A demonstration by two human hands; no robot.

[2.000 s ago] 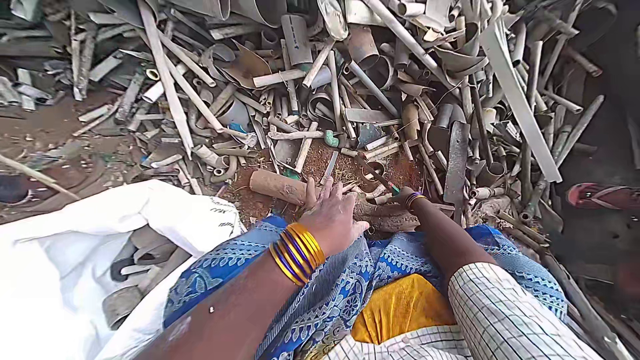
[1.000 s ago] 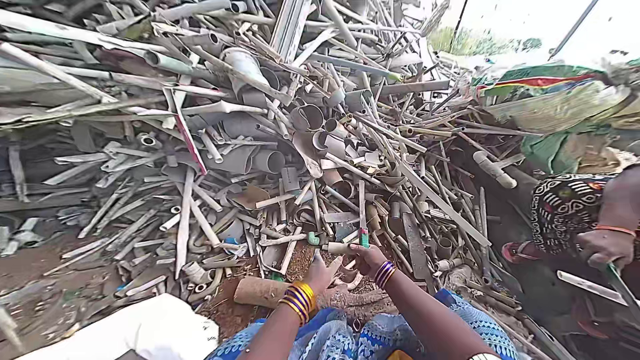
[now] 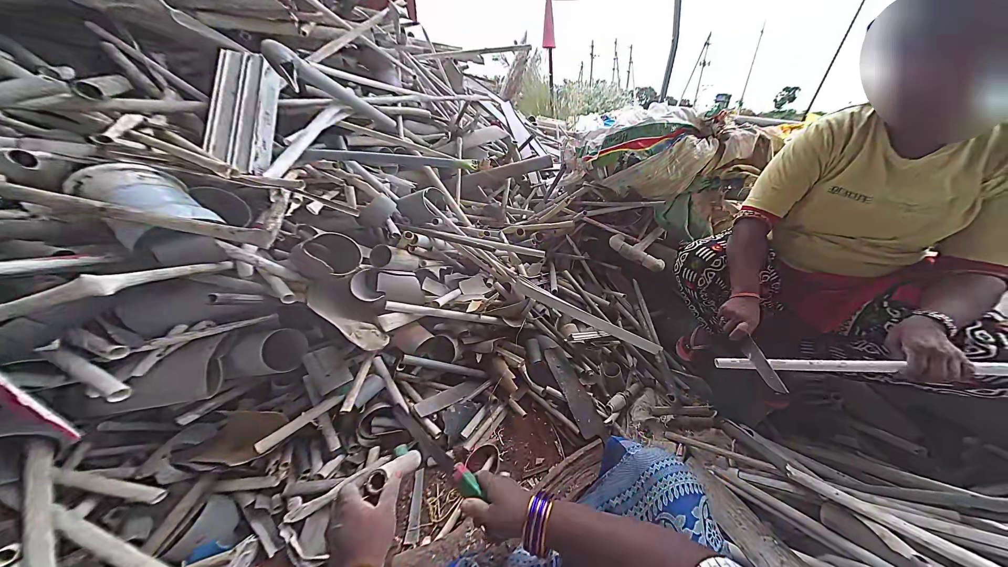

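My left hand (image 3: 364,524), low in the head view, holds a short pale plastic pipe (image 3: 400,466) between thumb and fingers; the lower part of this hand is cut off by the frame edge. To its right, my right hand (image 3: 502,505) is closed around the green and red handle of a knife (image 3: 429,442). The dark blade points up and left, passing close beside the pipe. Blue and purple bangles circle my right wrist. Blue patterned cloth (image 3: 657,492) covers my lap.
A large heap of scrap plastic pipes (image 3: 441,236) spreads ahead and left. At the right sits a co-worker (image 3: 882,197) in a yellow shirt, holding a knife (image 3: 762,366) against a long white pipe (image 3: 835,365). Filled sacks (image 3: 677,157) lie behind the heap. Long pipes lie lower right.
The view has swung up and right, bringing in the co-worker. My left hand, resting on a thick brown piece two seconds ago, now holds a short pipe.
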